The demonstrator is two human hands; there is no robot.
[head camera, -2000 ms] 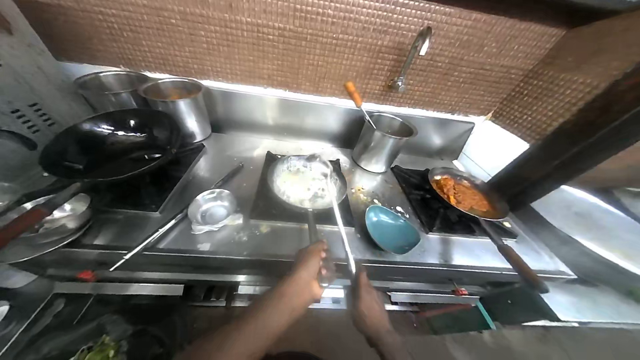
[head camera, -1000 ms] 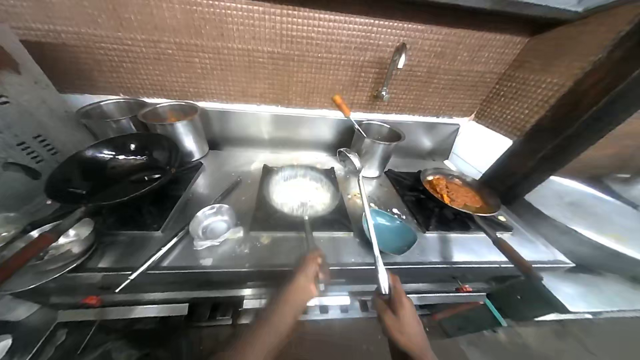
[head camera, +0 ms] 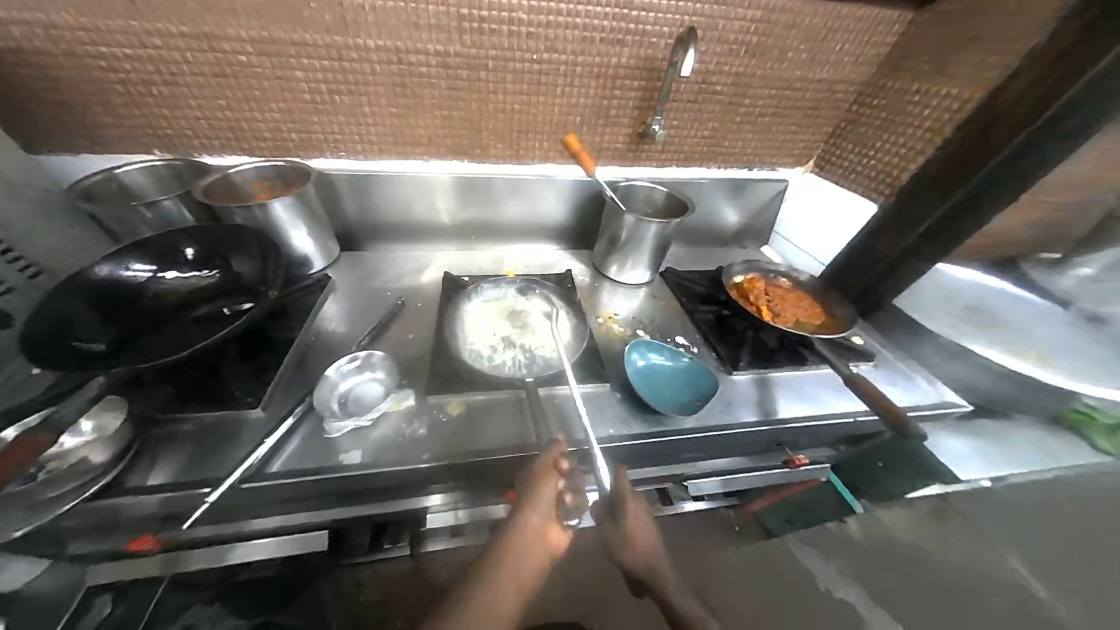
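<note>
My left hand [head camera: 549, 499] grips the handle of a frying pan [head camera: 509, 328], which sits on the middle burner with a pale, creamy food in it. Held in my right hand [head camera: 626, 525] is a long-handled metal ladle [head camera: 573, 385]; its head dips into the right side of that pan. Just right of the burner a teal bowl [head camera: 671, 378] lies tilted on the steel counter. To the left stands a small metal bowl [head camera: 357, 385] beside a crumpled wrapper, with a long metal utensil next to it.
A black wok [head camera: 149, 297] covers the left burner, with steel pots [head camera: 271, 210] behind it. Another steel pot [head camera: 641, 232] holds an orange-handled utensil at the back. On the right burner rests a pan of reddish-orange food [head camera: 783, 302], its handle over the counter's front edge. A tap [head camera: 669, 83] is on the tiled wall.
The ladle's head was out of the pan, near the back pot, one second ago; it is now in the pan again. My right hand has moved left, close to my left hand.
</note>
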